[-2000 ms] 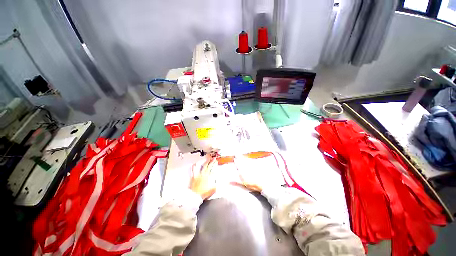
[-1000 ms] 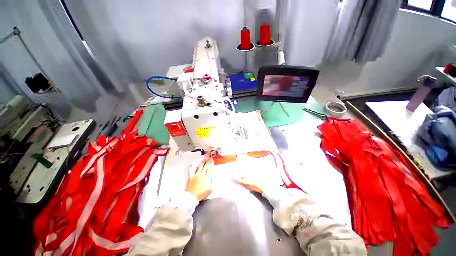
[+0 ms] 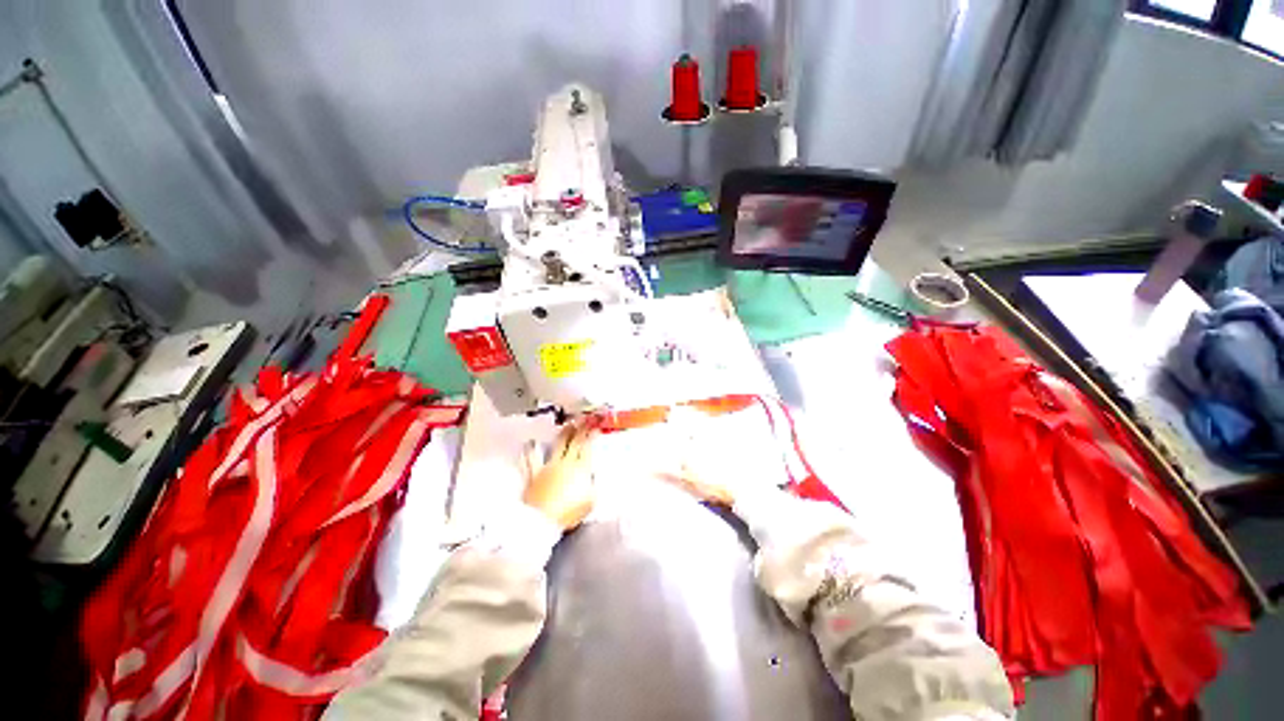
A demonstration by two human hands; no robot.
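Note:
A red strap (image 3: 634, 417) lies across the pale work plate under the front of the white sewing machine head (image 3: 563, 345). Its right part bends down the plate's right side. My left hand (image 3: 562, 483) is at the strap's left end, close to the needle area, with its fingertips at the strap. My right hand (image 3: 700, 476) lies on the plate just below the strap, its fingers washed out by glare. Whether either hand grips the strap cannot be told. The needle and clamp are too small and bright to make out.
A tangled pile of red straps with pale stripes (image 3: 261, 514) lies on the left, another red pile (image 3: 1063, 493) on the right. Behind are a control screen (image 3: 800, 223), a blue box (image 3: 679, 213), two red thread cones (image 3: 744, 79), a tape roll (image 3: 938, 292) and a green mat (image 3: 423, 331).
The view has shifted slightly, so the machine sits a little higher in the picture. My hands stay at the strap with only small finger changes.

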